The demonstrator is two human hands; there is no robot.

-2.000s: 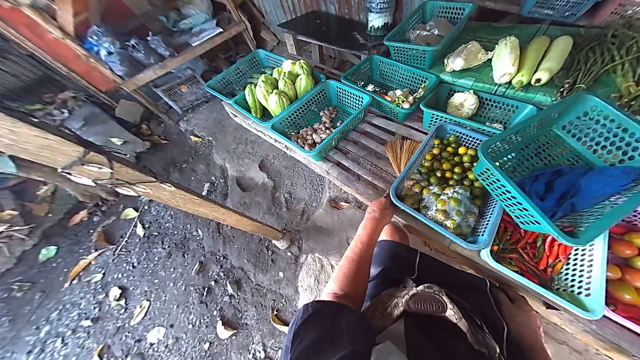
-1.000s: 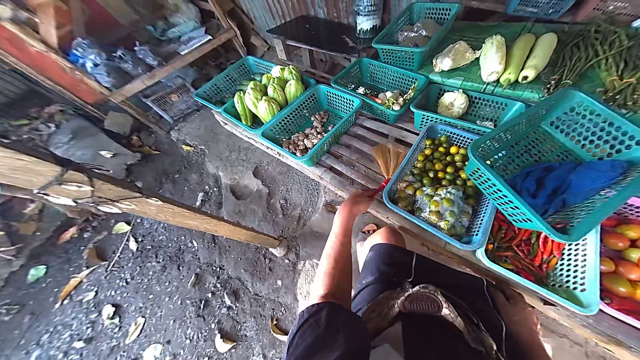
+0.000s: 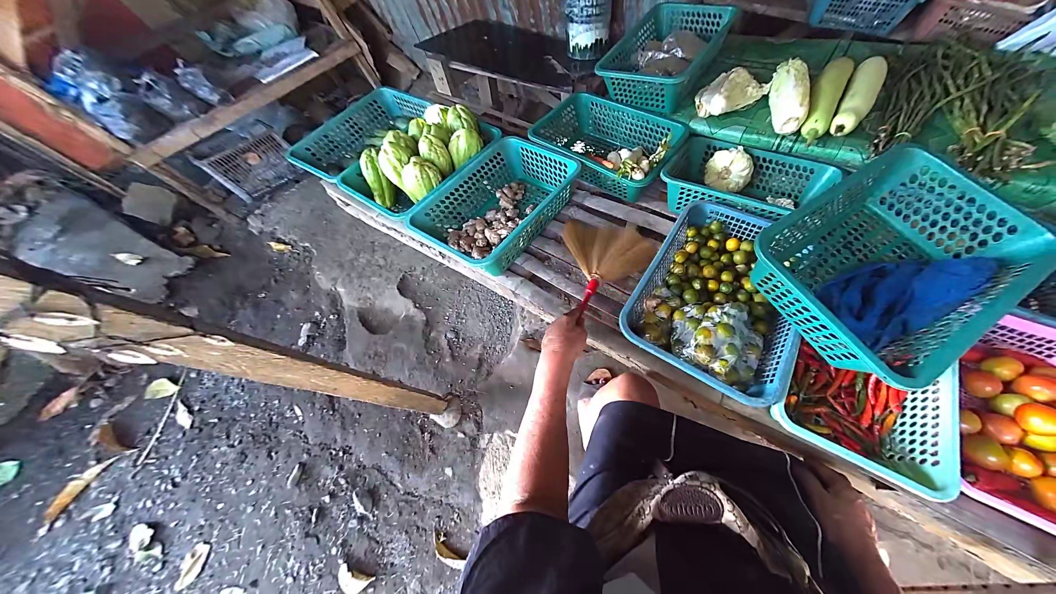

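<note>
My left hand (image 3: 565,334) grips the red handle of a small soft-bristled broom (image 3: 609,252). Its tan bristles fan over a slatted bamboo bench (image 3: 551,257), between a teal basket of ginger (image 3: 495,216) and a blue basket of calamansi (image 3: 631,289) with a bag of more fruit in it. At the lower right, my right hand (image 3: 833,499) is low beside my thigh, its fingers not clearly seen; whether it holds anything cannot be told.
Baskets of chayote (image 3: 417,161), garlic (image 3: 631,161), red chillies (image 3: 850,396) and tomatoes (image 3: 1019,412) line the bench. A tilted teal basket (image 3: 907,198) holds blue cloth. A wooden beam (image 3: 297,375) crosses at left above leaf-strewn ground.
The broom has moved left, toward the ginger basket, with my left hand on it. Its red handle and more of its bristles now show. My right arm stays low by my thigh.
</note>
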